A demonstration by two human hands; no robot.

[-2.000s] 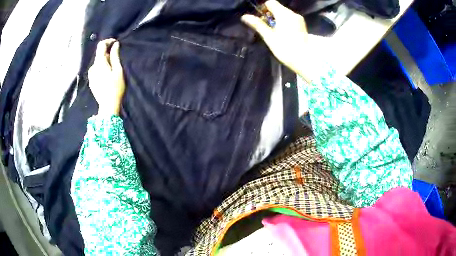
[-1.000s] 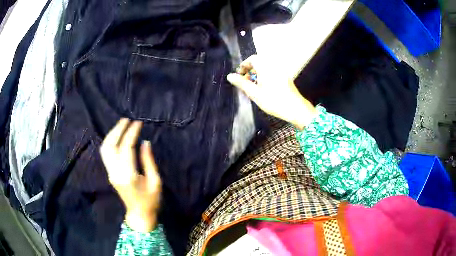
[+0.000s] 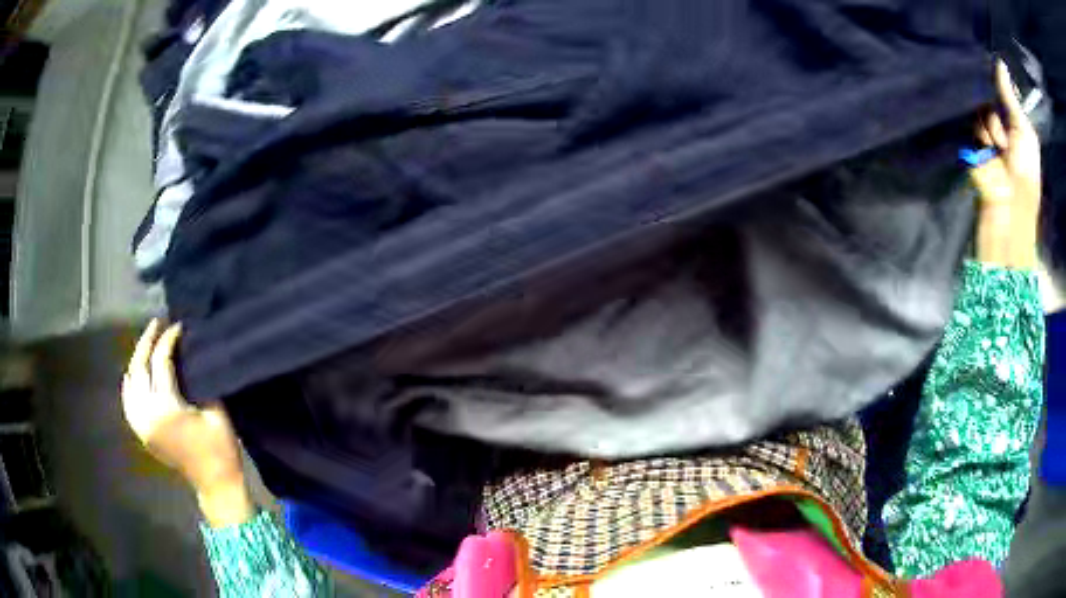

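The dark denim garment (image 3: 468, 245) is stretched wide between both hands, with a long straight stitched edge running from lower left to upper right. Its paler grey inside shows below that edge. My left hand (image 3: 181, 409) grips the garment's left corner. My right hand (image 3: 1008, 164) grips the garment at the far right. The blue part of the thread snips (image 3: 977, 155) shows in my right palm; the blades cannot be seen.
Dark garments with pale grey-blue insides (image 3: 216, 105) lie at the upper left. A checked, orange-edged apron (image 3: 620, 514) covers my lap. Part of a blue crate (image 3: 351, 547) shows at the lower left, below the garment. Grey floor shows at the left.
The pocket and placket have gone from view. Both hands have moved far apart and now hold the garment's long edge taut. The left hand was loose over the cloth a second ago.
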